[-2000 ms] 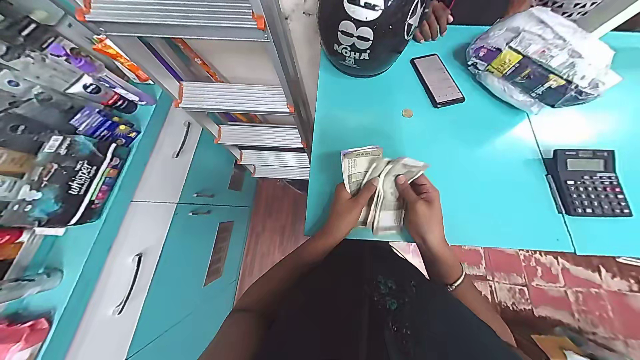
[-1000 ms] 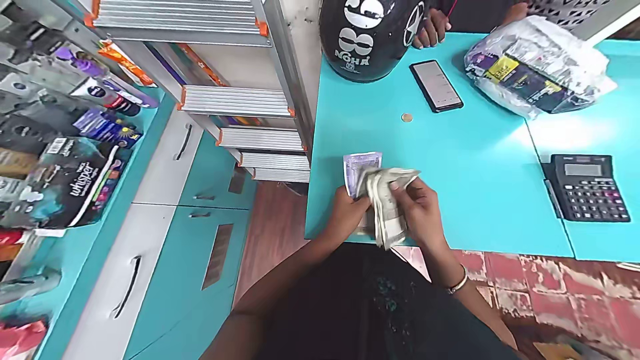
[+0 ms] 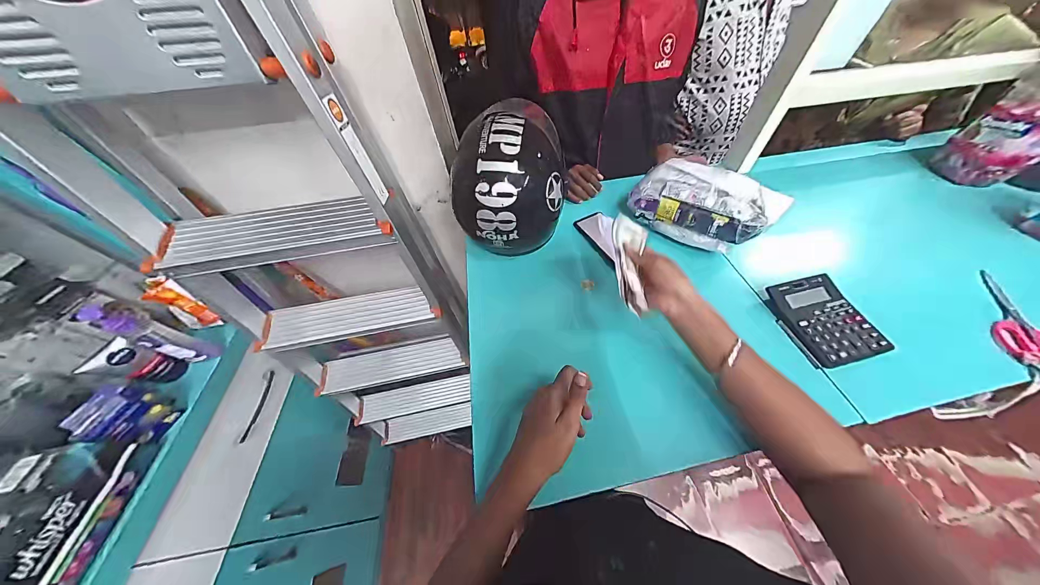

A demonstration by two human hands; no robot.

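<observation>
My right hand [image 3: 662, 280] grips a bundle of folded banknotes [image 3: 629, 268], held out over the turquoise counter [image 3: 561, 325] toward its far side. The notes partly cover a smartphone [image 3: 595, 230] lying there. My left hand [image 3: 559, 414] is over the near part of the counter with its fingers curled, and no notes show in it. A small coin [image 3: 587, 284] lies between my hands and the black helmet [image 3: 508, 179]. Beyond the phone, a person's hand [image 3: 583, 183] rests at the counter's far edge.
A plastic-wrapped package [image 3: 703, 203] sits beyond my right hand. A calculator [image 3: 829, 319] and pink-handled scissors [image 3: 1016, 337] lie to the right. An aluminium stepladder [image 3: 276, 236] stands at the left, beside shelves of packaged goods. A person in a red and black jacket [image 3: 617, 49] stands across the counter.
My right hand has moved forward across the counter with the banknotes. My left hand has let go of them and is now apart from the right. The view has tilted up.
</observation>
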